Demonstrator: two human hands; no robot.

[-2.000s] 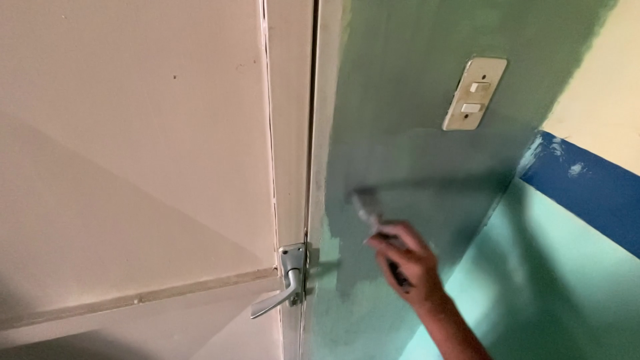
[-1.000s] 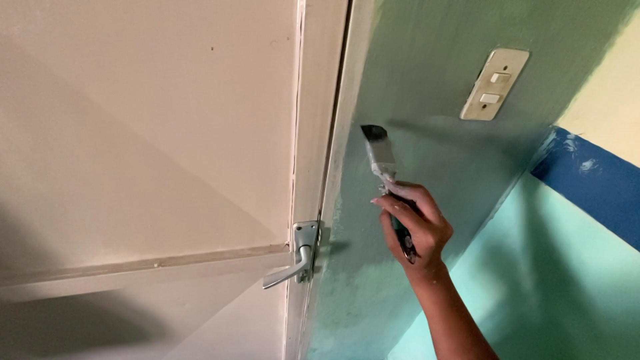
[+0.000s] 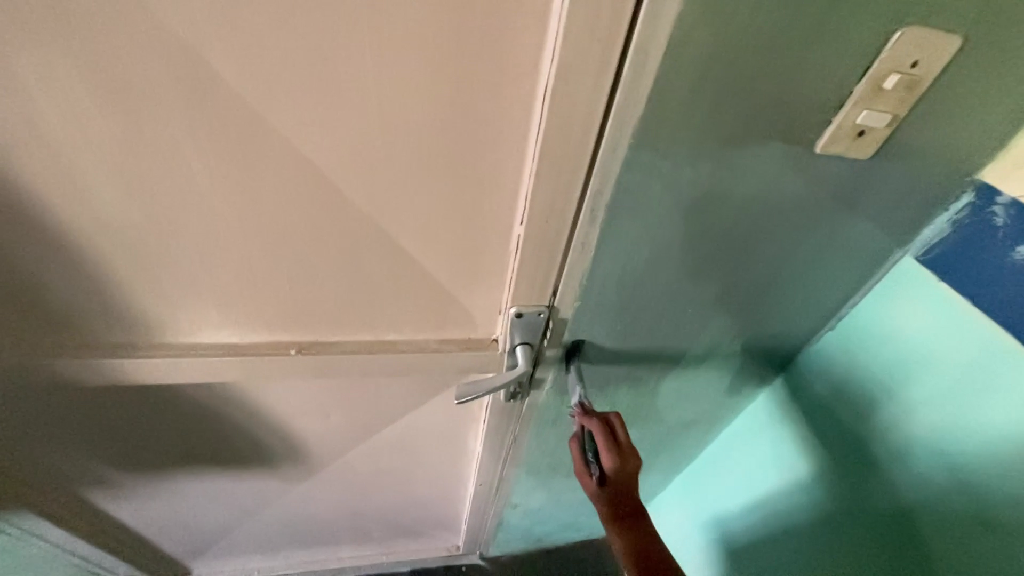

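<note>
My right hand (image 3: 610, 460) grips the dark handle of a paintbrush (image 3: 578, 384) at the lower middle of the view. The brush points upward, and its dark bristles are at the green-painted wall (image 3: 720, 232), just right of the door frame. Left of the bristles is a metal lever door handle (image 3: 520, 364) on the pale door (image 3: 320, 200). Grey-green paint covers the upper part of the wall strip, and a lighter turquoise shows lower down. My left hand is not in view.
A switch plate (image 3: 890, 92) with two switches is on the wall at the upper right. The adjoining wall (image 3: 904, 384) is turquoise, with a blue band (image 3: 980, 252) and cream above. A dark strip (image 3: 552, 560) runs below the painted wall.
My right hand has moved the brush down the wall, from above the door handle's level to beside it. The view has shifted, with the door handle now farther right in it.
</note>
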